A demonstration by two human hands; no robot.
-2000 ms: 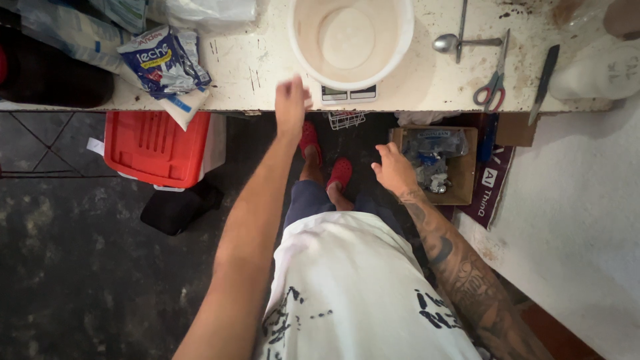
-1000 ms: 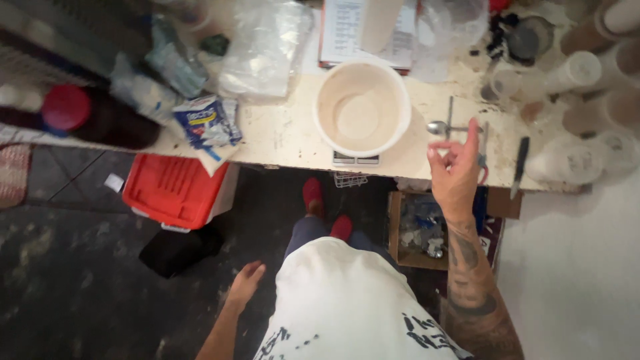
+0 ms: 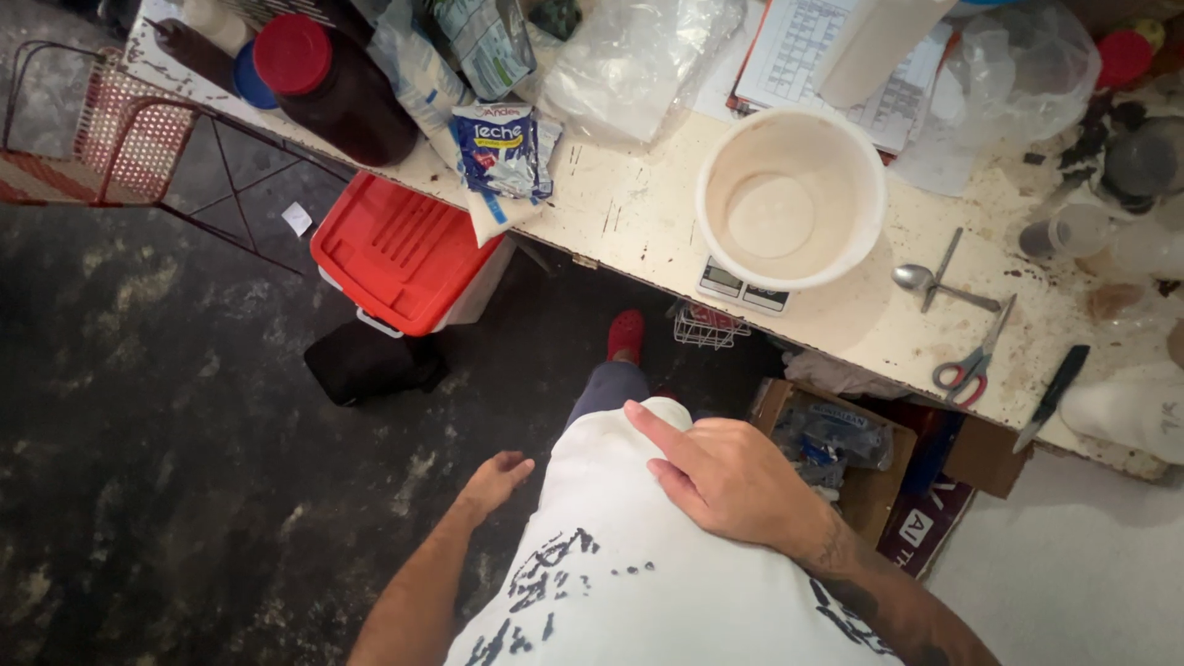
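My left hand point(image 3: 497, 483) hangs low beside my white shirt, with its fingers loosely bent and nothing in it. In front of my torso is my right hand point(image 3: 726, 472), empty, its index finger pointing away from the others. A white plastic tub point(image 3: 791, 199) stands on a digital kitchen scale point(image 3: 743, 287) near the table's front edge. To the right lie a metal spoon point(image 3: 943, 287), crossed over a thin metal tool point(image 3: 943, 268), then scissors with red and grey handles point(image 3: 976, 365) and a black-handled knife point(image 3: 1053, 398). Neither hand touches the table.
On the white table point(image 3: 638, 240) are a milk powder packet point(image 3: 504, 153), a dark red-lidded jar point(image 3: 338, 92), plastic bags point(image 3: 638, 69) and papers point(image 3: 795, 46). Below are a red-lidded bin point(image 3: 402, 245), a black cloth-like item point(image 3: 370, 363) and an open cardboard box point(image 3: 888, 481). A chair point(image 3: 139, 139) stands left.
My right hand has moved from over the table near the spoon and scissors to in front of my shirt. My left hand stays low at my side. The view has turned toward the left.
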